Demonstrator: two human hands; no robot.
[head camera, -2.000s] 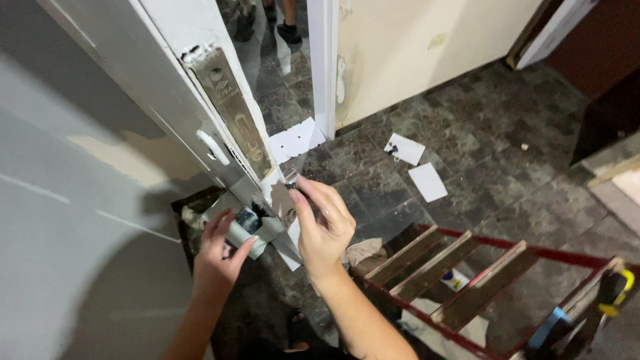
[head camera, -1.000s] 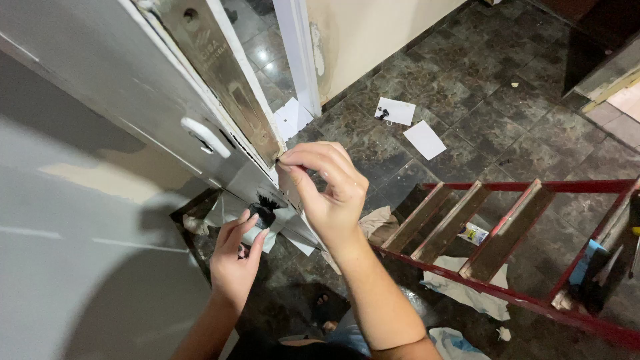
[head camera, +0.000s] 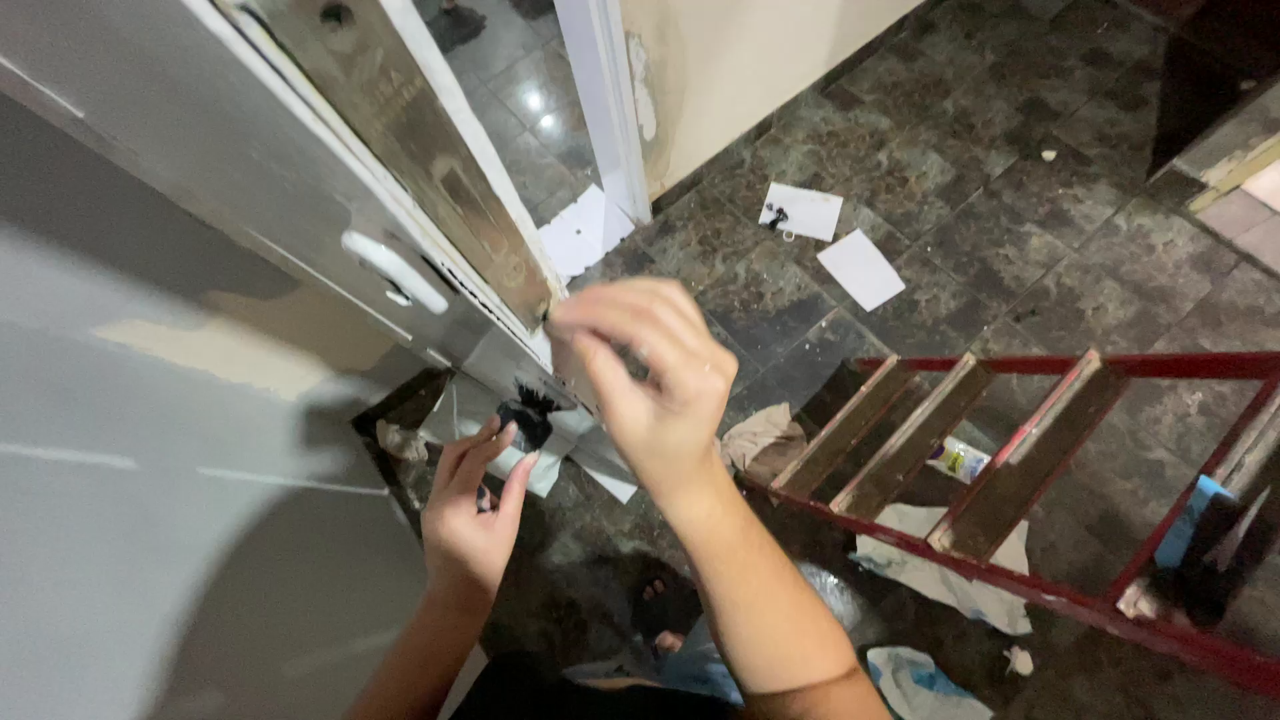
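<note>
My left hand (head camera: 475, 500) has its thumb and fingers at a small dark round object (head camera: 526, 425), low beside the door's edge. My right hand (head camera: 655, 375), slightly blurred, pinches at the lower end of a worn metal lock faceplate (head camera: 440, 150) set in the door edge; what lies between its fingertips is too small to tell. A white oval keyhole cover (head camera: 395, 270) sits on the grey door face (head camera: 250, 200), left of the faceplate. Black marks or bristles show on the door edge just above the dark object.
A red-framed ladder (head camera: 960, 460) with brown steps is at the right, tools at its far end. White sheets (head camera: 861, 270) lie on the dark tiled floor, one bearing small black pieces. Crumpled cloths (head camera: 945, 560) lie under the ladder. A white door frame (head camera: 605, 110) stands beyond the door.
My right hand has moved up to the lower end of the faceplate. A pale piece seen near my left fingers two seconds ago no longer shows there; the dark object does. The view has come nearer the door.
</note>
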